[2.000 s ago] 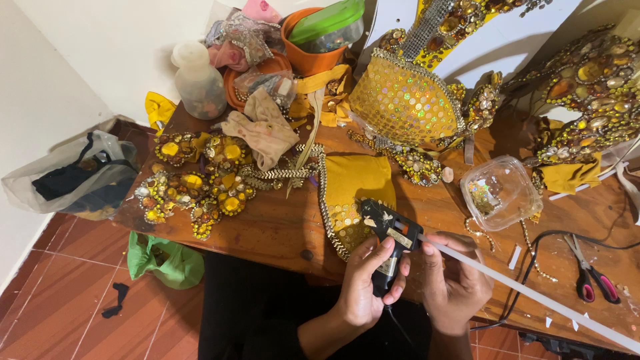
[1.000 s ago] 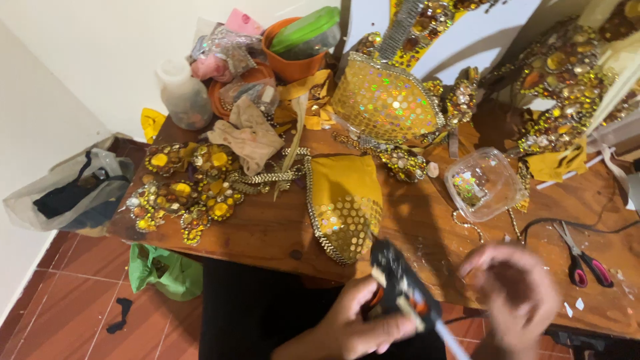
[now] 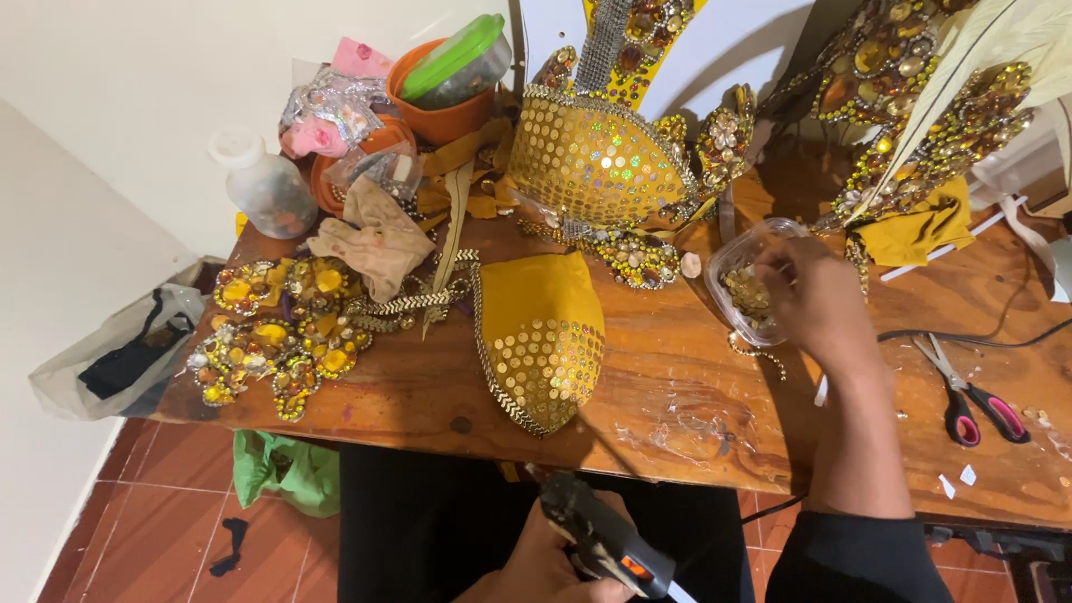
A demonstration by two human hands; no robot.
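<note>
My left hand (image 3: 557, 557) is closed around a black hot glue gun (image 3: 607, 536) below the table's front edge, its nozzle pointing up and left. A white glue stick shows at its rear. My right hand (image 3: 808, 289) reaches into a clear plastic container (image 3: 737, 322) of gold sequins (image 3: 748, 295); its fingertips are partly hidden, so whether they grip a sequin is unclear. Between the hands, further left, lies a yellow fabric cup (image 3: 540, 289) with gold sequins on its lower part and chevron chain trim along its left edge. Behind it stands a yellow cup piece (image 3: 599, 159) covered in sequins.
Jeweled appliques (image 3: 285, 335) and a beige cloth (image 3: 373, 239) lie at left, beside a plastic bottle (image 3: 272, 193) and orange pots (image 3: 448, 117). Scissors (image 3: 963, 394) and a black cord (image 3: 971, 337) are at right. Feathers (image 3: 930, 126) lean over jeweled pieces at the back right.
My right hand has left the glue stick and glue gun and moved to the sequin container. My left hand has lowered the glue gun from beside the yellow cup to below the table edge.
</note>
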